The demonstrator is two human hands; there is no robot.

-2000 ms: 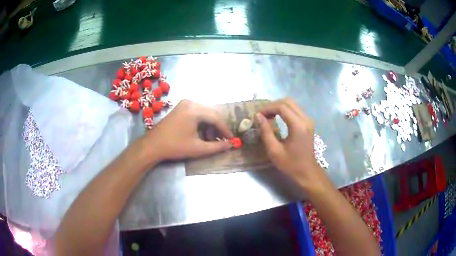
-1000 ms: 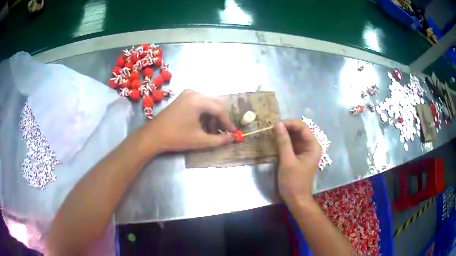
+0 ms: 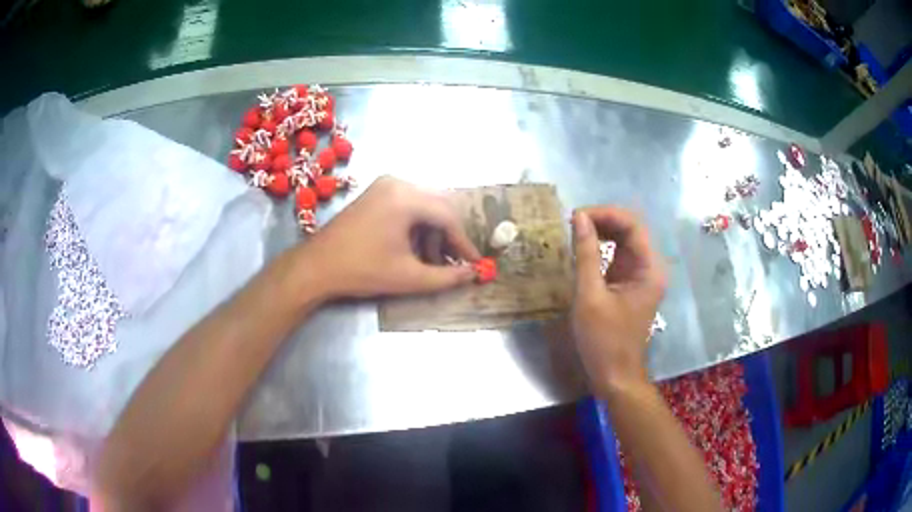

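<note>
My left hand [image 3: 405,245] holds a small red piece [image 3: 485,269] between thumb and fingertips, over a stained brown cardboard pad [image 3: 430,314]. A cream-white lump [image 3: 505,234] sits on the pad beside a dark stain. My right hand [image 3: 612,280] is just right of the pad, blurred, with thumb and index finger close together. I cannot tell if a thin stick is between them. Small white specked pieces [image 3: 656,325] lie partly hidden behind my right hand. Several red pieces with white bits [image 3: 280,160] are clustered at the upper left of the metal bench.
At left, a translucent plastic sheet [image 3: 165,200] bears a pile of specked pieces [image 3: 80,310]. White discs [image 3: 805,225] are spread at far right. A green belt [image 3: 340,30] runs behind the bench. Below the front edge are a blue bin [image 3: 768,430] of red pieces and a red stool [image 3: 840,375].
My right hand has moved away from the red piece, to the right. The thin pale stick seen between my hands a second ago no longer shows. My left hand still holds the red piece.
</note>
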